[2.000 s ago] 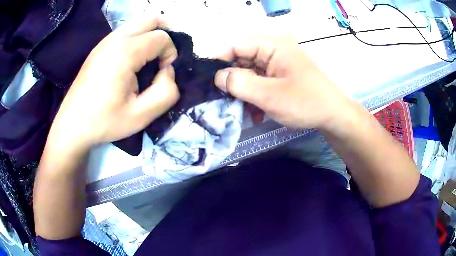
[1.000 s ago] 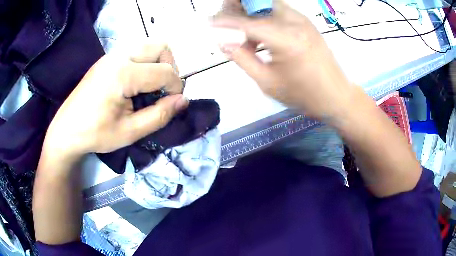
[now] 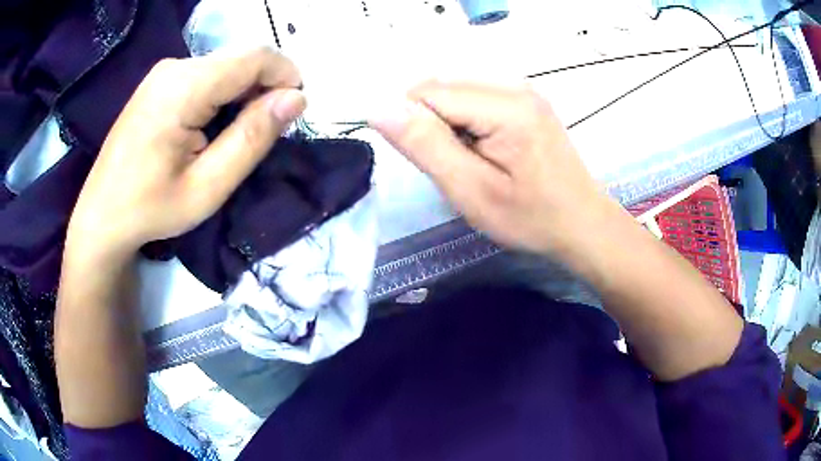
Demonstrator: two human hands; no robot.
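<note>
My left hand [image 3: 216, 135] pinches the dark cloth piece [image 3: 288, 198] between thumb and fingers, above the table's front edge. Its lining is smooth and purple-black, with a dark rough edge. Crumpled pale grey-white cloth [image 3: 311, 297] hangs below it over the ruler strip. My right hand [image 3: 486, 153] is closed just right of the piece, fingertips pointing at its upper edge. A black cord [image 3: 621, 95] runs to this hand. The hand hides most of what it holds, which seems to be the thread snips; thin dark tips show at the cloth's top edge.
The white table [image 3: 504, 49] has a printed ruler strip [image 3: 441, 261] along its front. A grey-blue cylinder [image 3: 488, 9] stands at the top. Dark garment cloth [image 3: 54, 225] lies at left. A red mesh basket [image 3: 702, 234] is at right, below the table edge. Blue mesh [image 3: 180, 410] shows lower left.
The pink and blue snips are gone from the upper right of the table, and the cord now stretches to my right hand. That hand has come back beside the cloth. My left hand has moved slightly left and up.
</note>
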